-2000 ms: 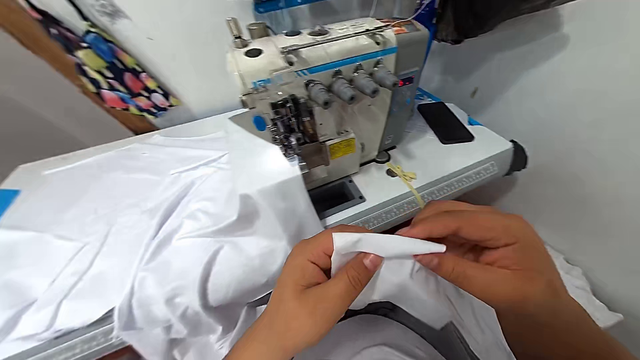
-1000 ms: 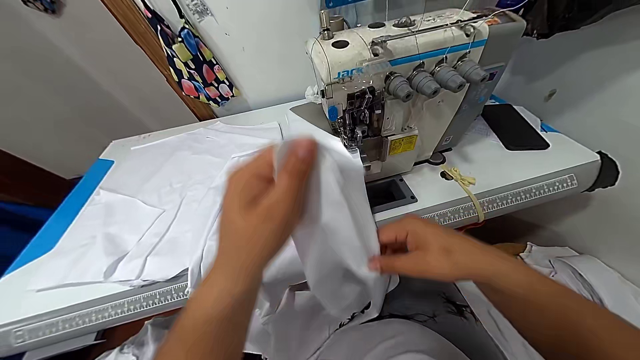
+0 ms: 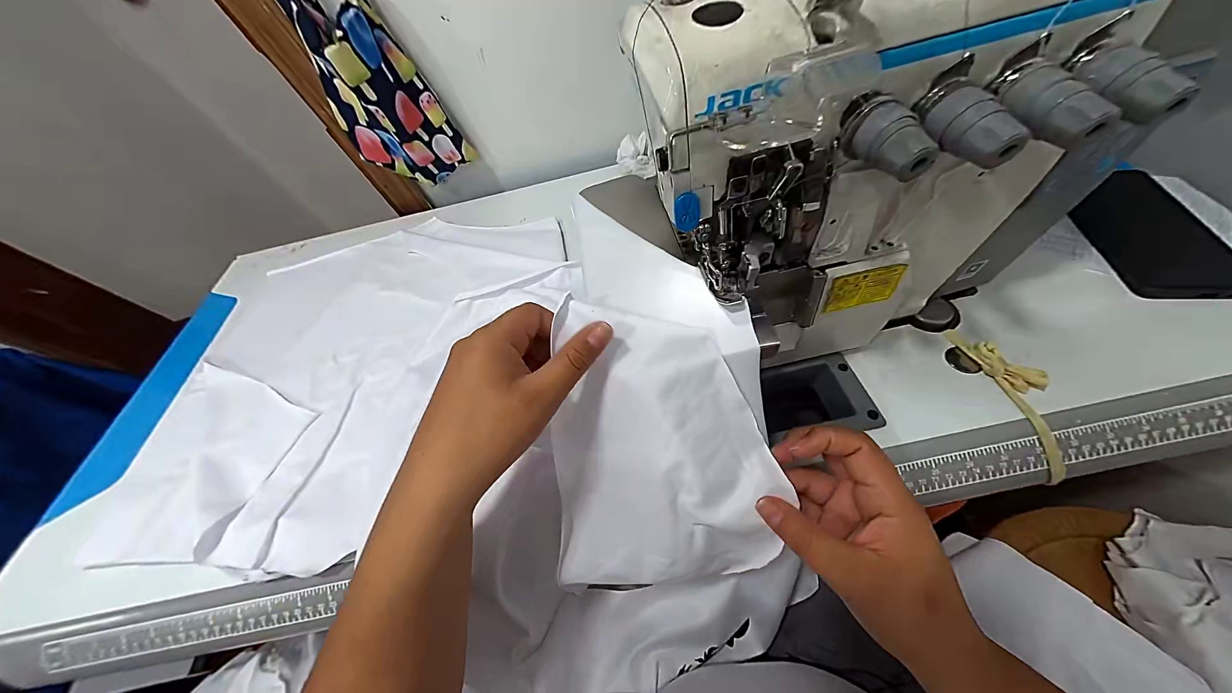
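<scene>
My left hand (image 3: 520, 385) pinches the upper left corner of a white fabric piece (image 3: 664, 452) between thumb and fingers. At its lower right edge is my right hand (image 3: 857, 520), fingers partly spread, thumb tip at the cloth; whether it grips the edge I cannot tell. Behind the piece stands a white Jack overlock sewing machine (image 3: 770, 192), its needle and presser foot area just above the cloth. More white fabric (image 3: 356, 337) lies on the table to the left. Below the held piece, white cloth with a black print (image 3: 712, 645) hangs over the table's front edge.
The white table's front edge bears a ruler strip (image 3: 1116, 443) with a yellowish tie (image 3: 1020, 395) knotted around it. A black phone (image 3: 1165, 231) lies at the right. Patterned cloth (image 3: 395, 96) hangs at the back left. White cloth (image 3: 1174, 577) is heaped at the lower right.
My left hand, raised and blurred one second ago, is lower, and the held piece now spreads flatter. Two seconds ago both hands held a folded edge together. The view has moved closer to the machine.
</scene>
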